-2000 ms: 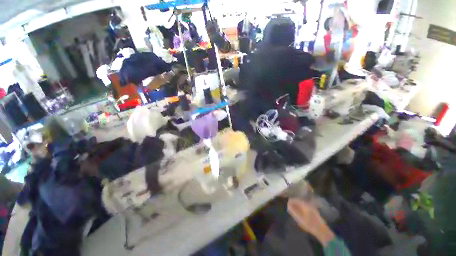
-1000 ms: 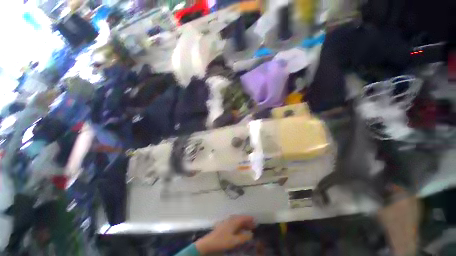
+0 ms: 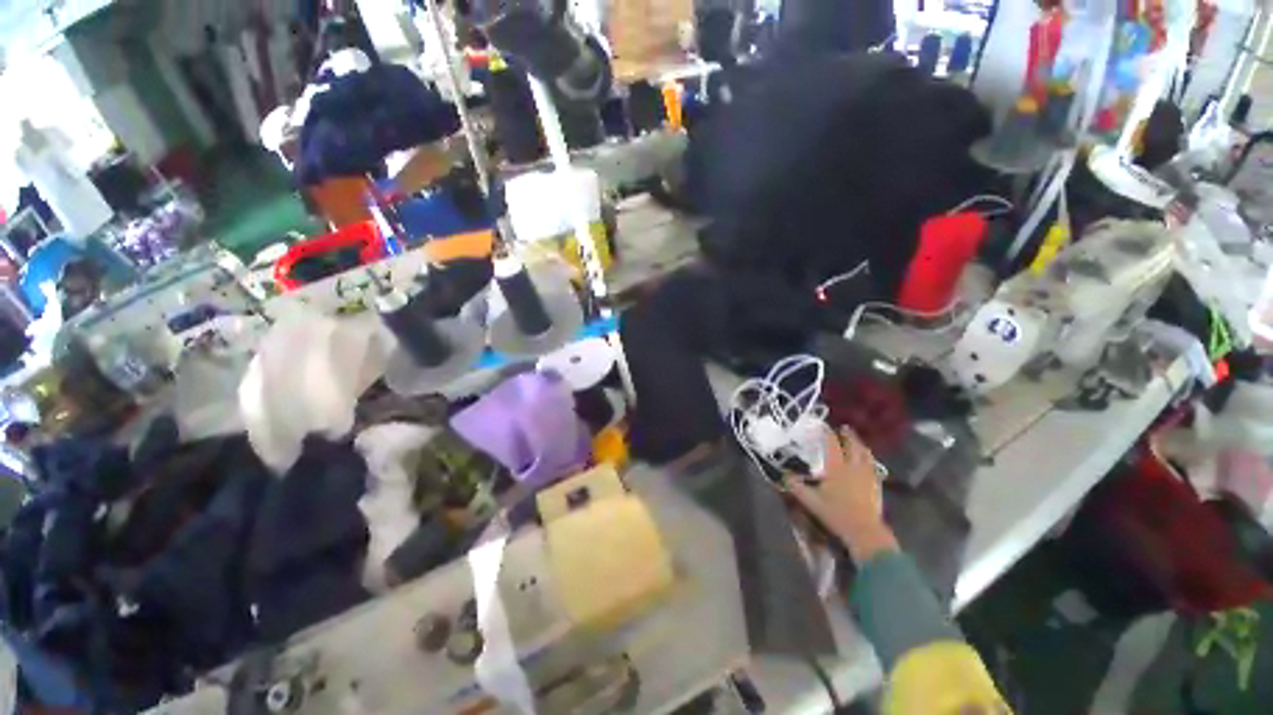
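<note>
A bundle of looped white cords with small white blocks (image 3: 785, 430) lies on dark cloth on the bench, right of centre. My right hand (image 3: 845, 492), bare, in a green sleeve with a yellow part, reaches in from the lower right. Its fingers and thumb are at the lower right side of the bundle and seem to touch it. Whether they grip it cannot be told. My left hand is not in view.
A cream sewing machine (image 3: 607, 552) stands at lower centre, another (image 3: 1068, 314) at right. A red cone (image 3: 942, 263) stands behind the cords. Purple cloth (image 3: 524, 426) and dark garments (image 3: 210, 517) lie left. A large dark shape (image 3: 838, 182) is behind.
The view has swung right and moved nearer the cords. My right hand has moved up to the cord bundle. My left hand, seen at the bench edge one second ago, has left the picture.
</note>
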